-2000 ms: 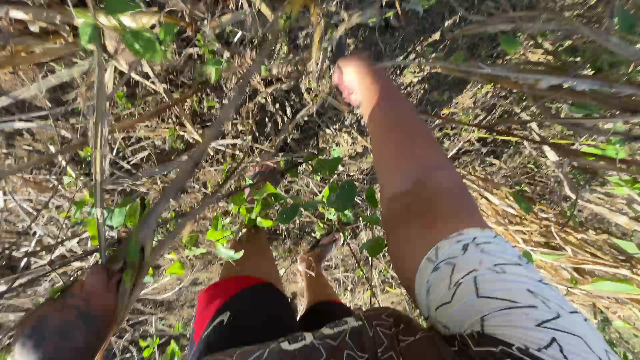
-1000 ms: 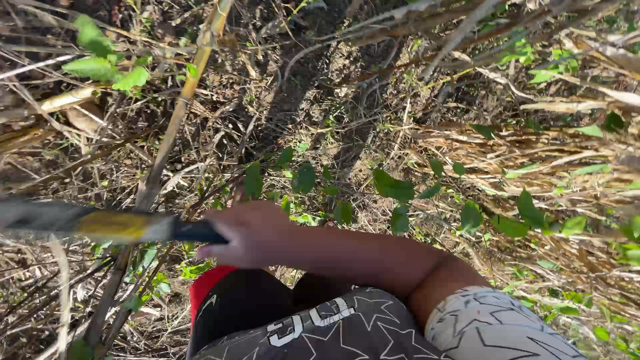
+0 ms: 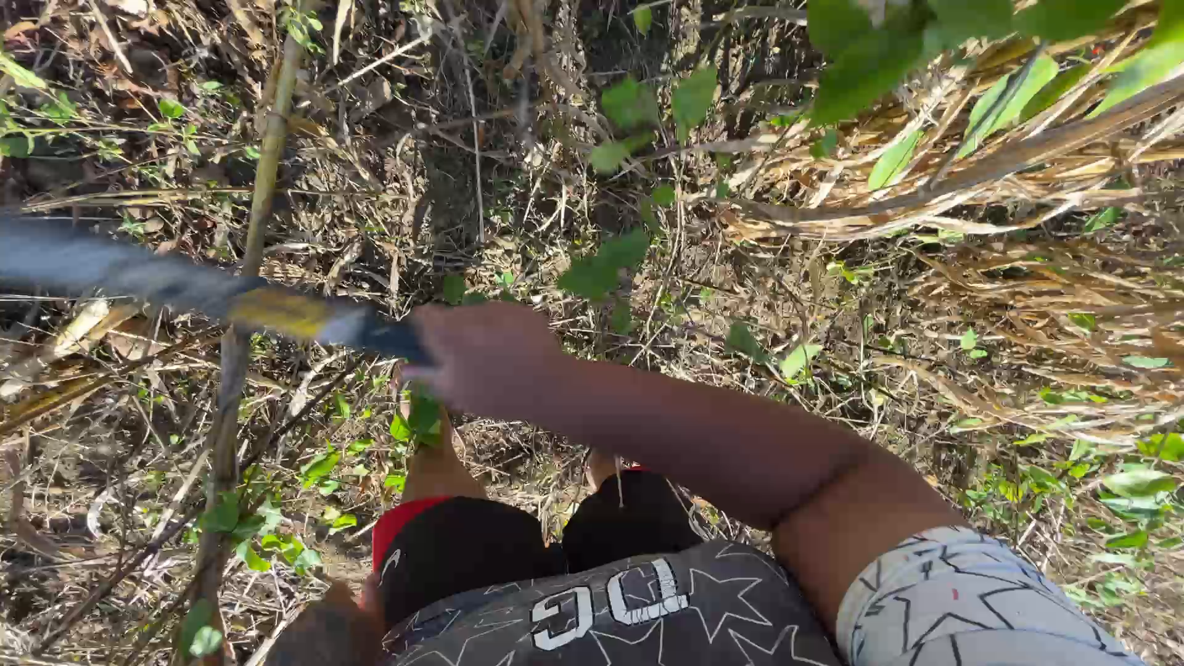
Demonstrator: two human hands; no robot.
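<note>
My right hand (image 3: 486,359) is shut on the dark handle of a long-bladed tool, likely a machete (image 3: 277,313), with a yellow patch near the grip. Its grey blade reaches left out of view, blurred by motion, and crosses over an upright plant stem (image 3: 268,176). Low at the left, beside my shorts, my left hand or forearm (image 3: 328,629) shows only in part and blurred; its fingers cannot be made out. Leafy vine sprigs (image 3: 601,268) hang just above and right of my right hand.
Dry stalks and long straw-coloured leaves (image 3: 1017,194) lie thick on the right. Green leaves (image 3: 869,55) hang close at the upper right. Twigs and dry litter (image 3: 573,213) cover the ground around my legs (image 3: 444,462). Low green plants (image 3: 1138,490) grow at the right edge.
Two seconds ago my right arm reached forward; now it lies across my body to the left, the blade pointing left. My left hand was near a stem at the lower left.
</note>
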